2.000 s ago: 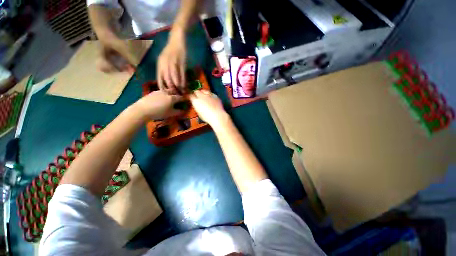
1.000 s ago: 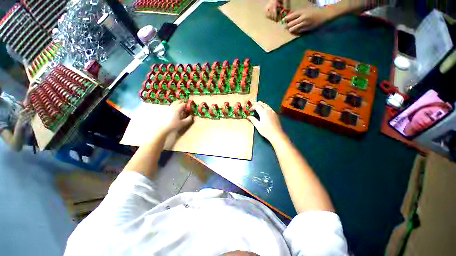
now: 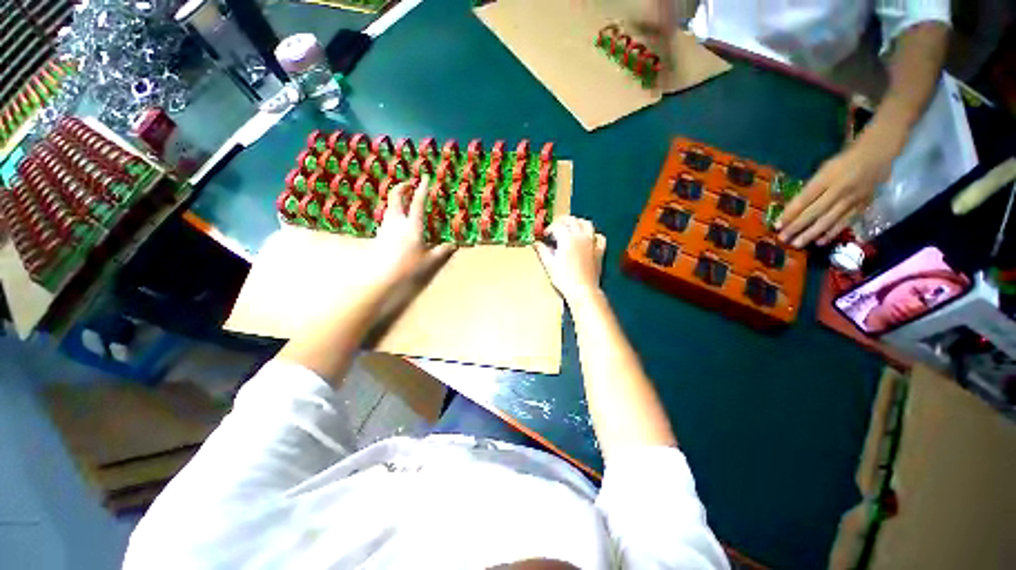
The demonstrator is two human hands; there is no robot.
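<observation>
Rows of green circuit boards with red wire loops point(image 3: 446, 184) stand side by side on the back part of a tan cardboard sheet point(image 3: 490, 312). My left hand point(image 3: 407, 236) is at the front row, left of its middle, fingers apart and reaching up among the loops. My right hand point(image 3: 574, 256) is at the row's right end, its fingers bent against the corner board; whether it grips that board is unclear. An orange-red fixture point(image 3: 635, 262) lies to the right with mostly black pockets and green boards near its back right corner.
Another person's hand point(image 3: 830, 200) reaches over the fixture's right edge. A second cardboard sheet point(image 3: 557, 67) at the back holds several boards. A phone point(image 3: 908, 290) leans at right, near notched cardboard point(image 3: 958, 468). A stack of boards point(image 3: 78, 200), a jar point(image 3: 301, 56) and wire clutter lie left.
The separate front row has moved back against the block of rows. My left hand has shifted its hold and spread its fingers. The other person's hand has come to the fixture.
</observation>
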